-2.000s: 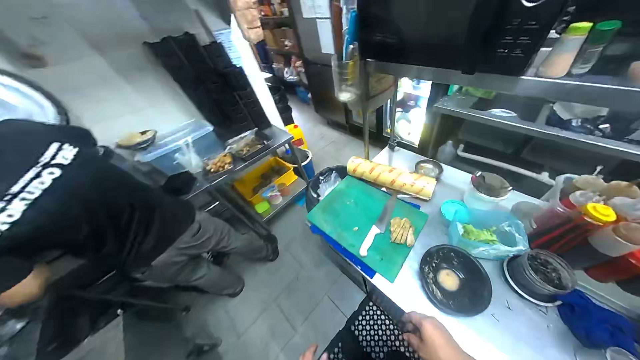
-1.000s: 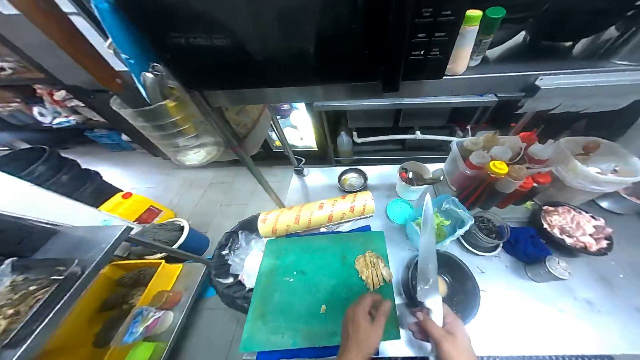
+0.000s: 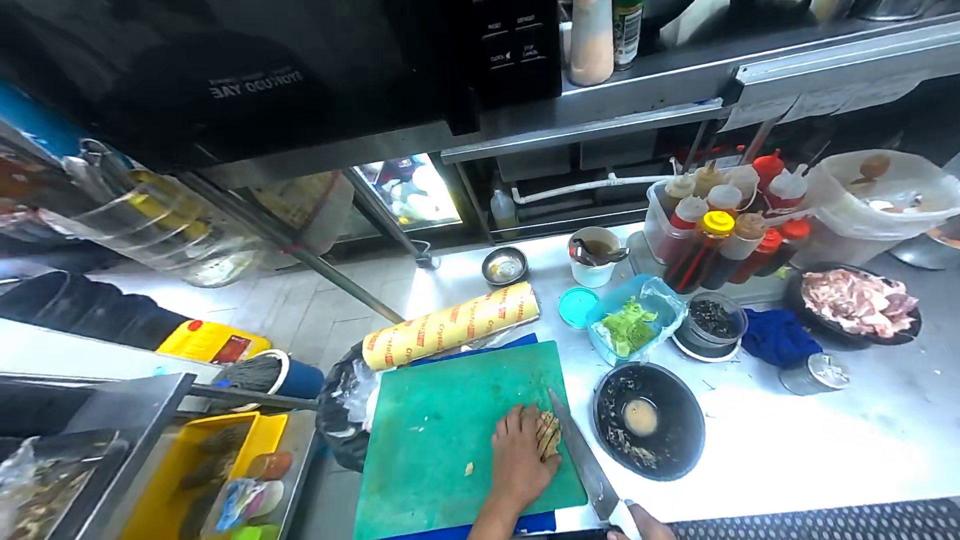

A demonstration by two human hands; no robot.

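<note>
A green cutting board (image 3: 450, 442) lies at the lower middle on the steel worktop. My left hand (image 3: 521, 457) rests palm down on it, fingers against the left side of a small pile of sliced food (image 3: 548, 435). At the bottom edge my right hand (image 3: 646, 523) grips the white handle of a kitchen knife (image 3: 585, 457). Its blade lies low along the board's right side, right of the slices, tip pointing away from me. A black bowl (image 3: 694, 420) holding a pale round thing stands right of the knife. A small scrap lies on the board left of my left hand.
Behind the board lies a roll of cling film (image 3: 450, 326). Lettuce in a teal container (image 3: 600, 341), sauce bottles (image 3: 701, 251), a blue cloth (image 3: 780, 341) and a bowl of raw meat (image 3: 855, 337) stand to the right. A black microwave (image 3: 300, 67) hangs over the back left.
The knife was held upright above the black bowl one second ago; it is now lowered beside the slices. My left hand has moved onto the board against them. The view has shifted strongly since two seconds ago.
</note>
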